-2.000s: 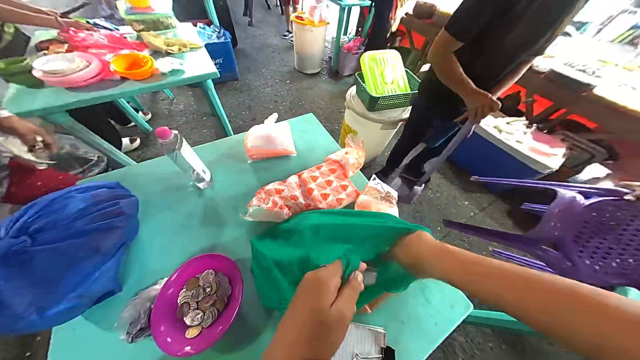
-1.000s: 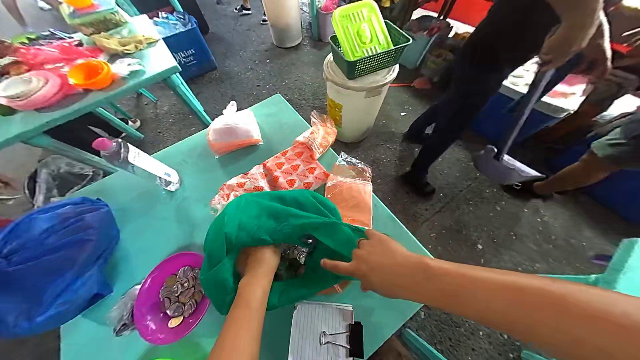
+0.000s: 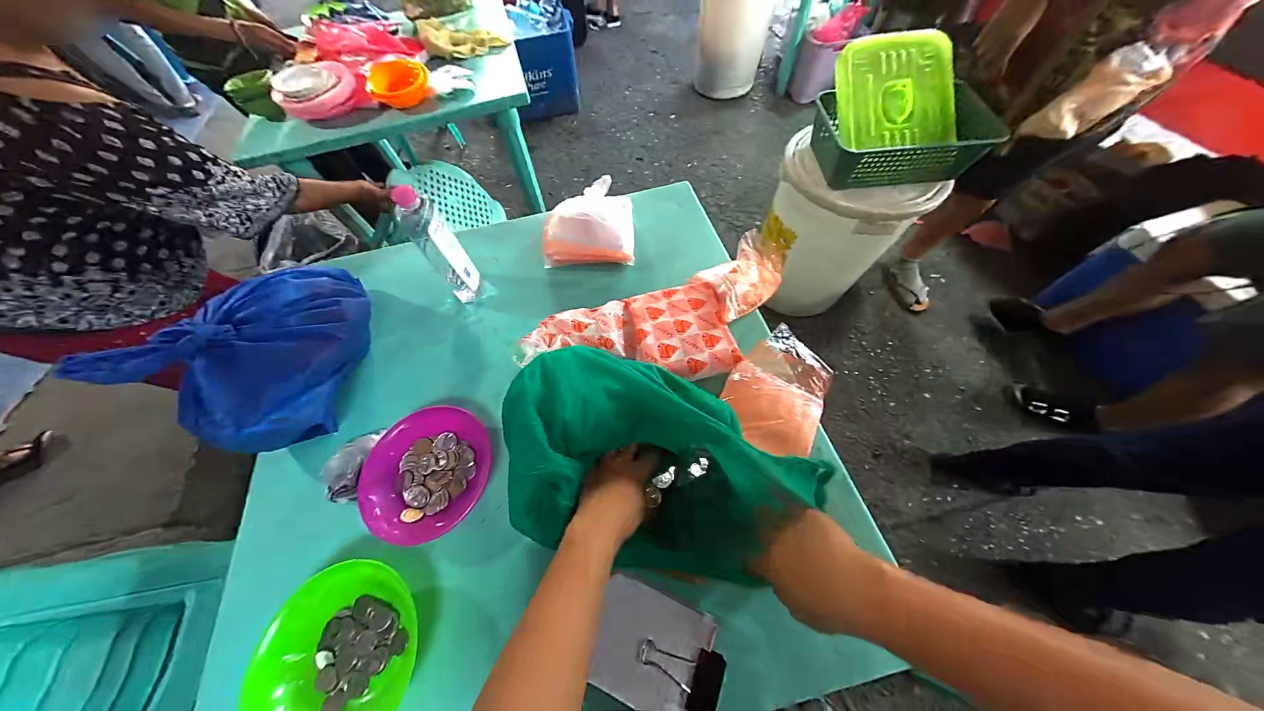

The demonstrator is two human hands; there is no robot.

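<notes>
A green cloth bag lies with its mouth gaping on the turquoise table. My left hand reaches inside it beside coins and shiny wrapped pieces; its fingers are mostly hidden. At the bag's right edge, my right hand grips the cloth, slightly blurred. Left of the bag, a magenta plate holds coins, and a lime green plate below it holds more. Papers with a black binder clip lie under my forearms.
Around the bag are patterned plastic packs, an orange pack, a tied white bag, a clear bottle and a knotted blue bag. A lidded bucket with baskets stands beyond the table. People stand left and right.
My left hand stays inside the green bag; my right hand has moved from pointing at its opening to gripping its edge. The view has shifted, showing a person at left and the lime plate more fully.
</notes>
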